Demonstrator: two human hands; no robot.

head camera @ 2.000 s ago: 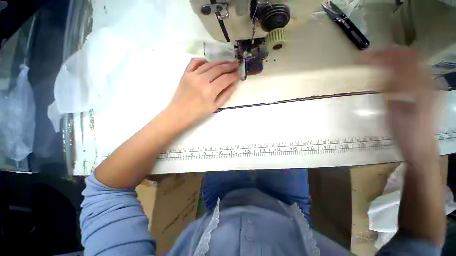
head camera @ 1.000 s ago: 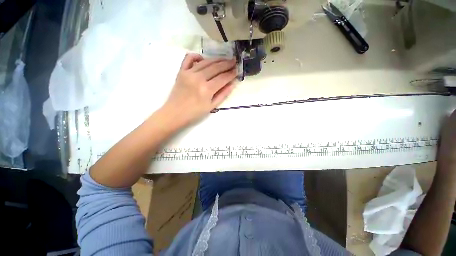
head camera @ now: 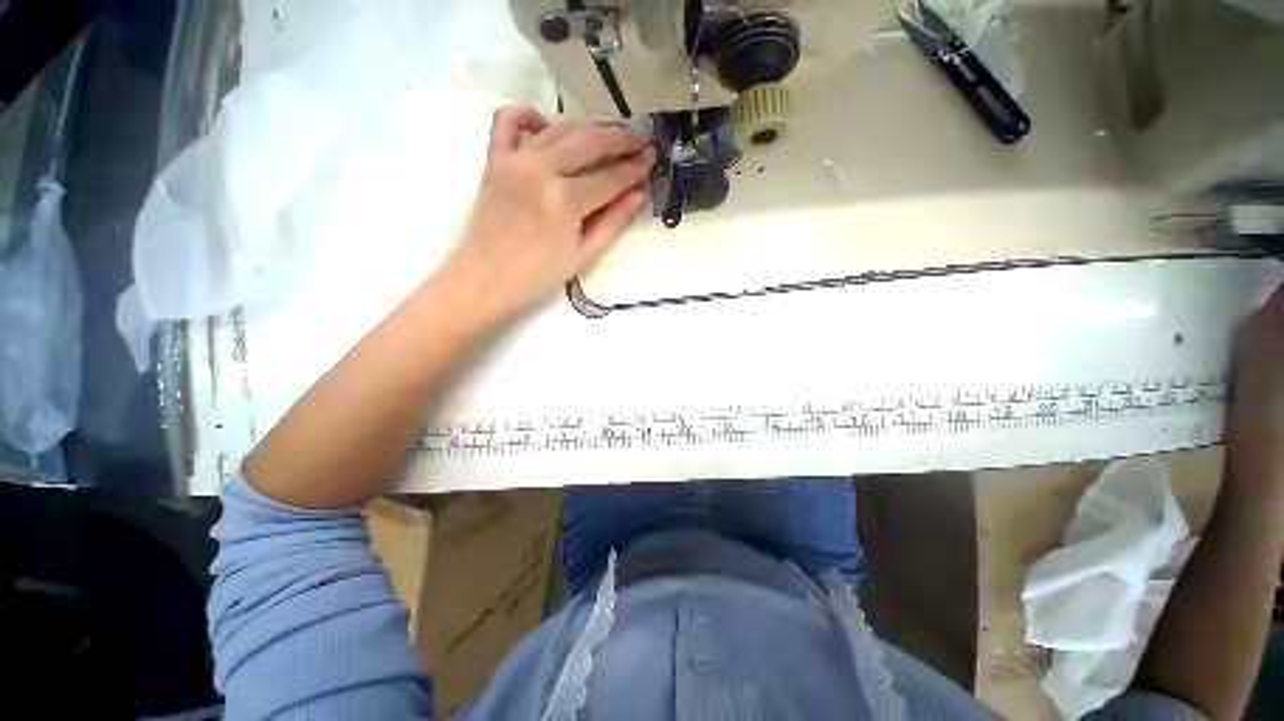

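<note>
My left hand lies on the machine bed with its fingertips just left of the dark presser foot. Any fabric piece under those fingers is too small and pale to tell, so I cannot tell what they hold. My right hand is at the far right edge by the table's front, blurred and cut off by the picture's edge; its fingers cannot be made out. The cream machine head with its dark dial and ridged knob stands above the foot.
Black thread snips lie on the bed beside thread scraps. Loose white cloth covers the table's left. A cloudy plastic bag is at far left. Below are a carton and crumpled white pieces at lower right.
My right hand has gone from over the bed's right side to the far right edge. My left hand has shifted slightly forward, away from me, beside the foot.
</note>
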